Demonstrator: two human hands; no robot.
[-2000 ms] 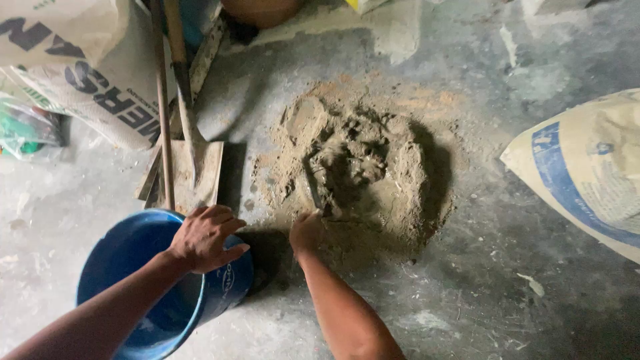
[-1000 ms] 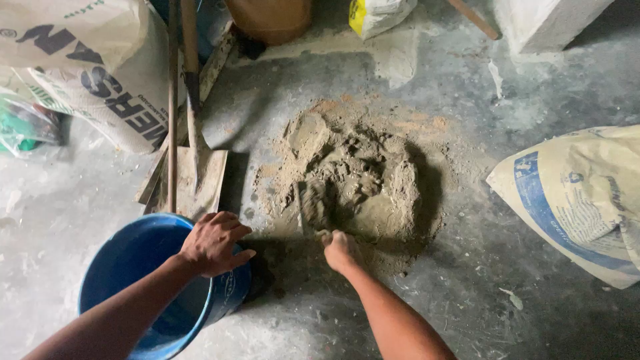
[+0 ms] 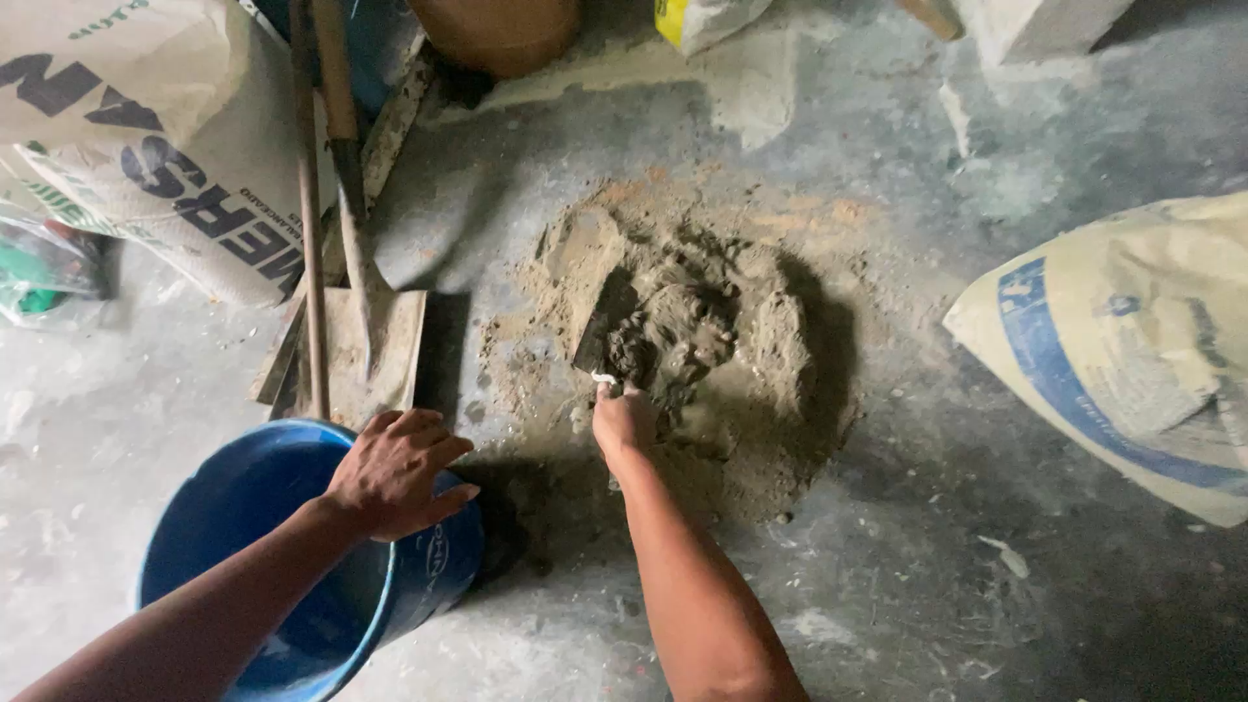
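Note:
A heap of wet grey mortar lies on the concrete floor. My right hand grips a trowel at the heap's near left side; its blade is in the mortar, with a dark lump against it, and most of its handle is hidden by my fingers. Over the rim of a blue plastic bucket rests my left hand, fingers spread and holding nothing. Some liquid appears to be low inside the bucket, though the forearm covers part of that view.
A square-bladed shovel and a second long handle stand behind the bucket. A large white woven sack is at upper left, a cement bag at right. Along the top are a brown container and a white block.
My right hand has moved with the trowel from the heap's near edge toward its left side since one second ago. The left hand stays at the bucket rim.

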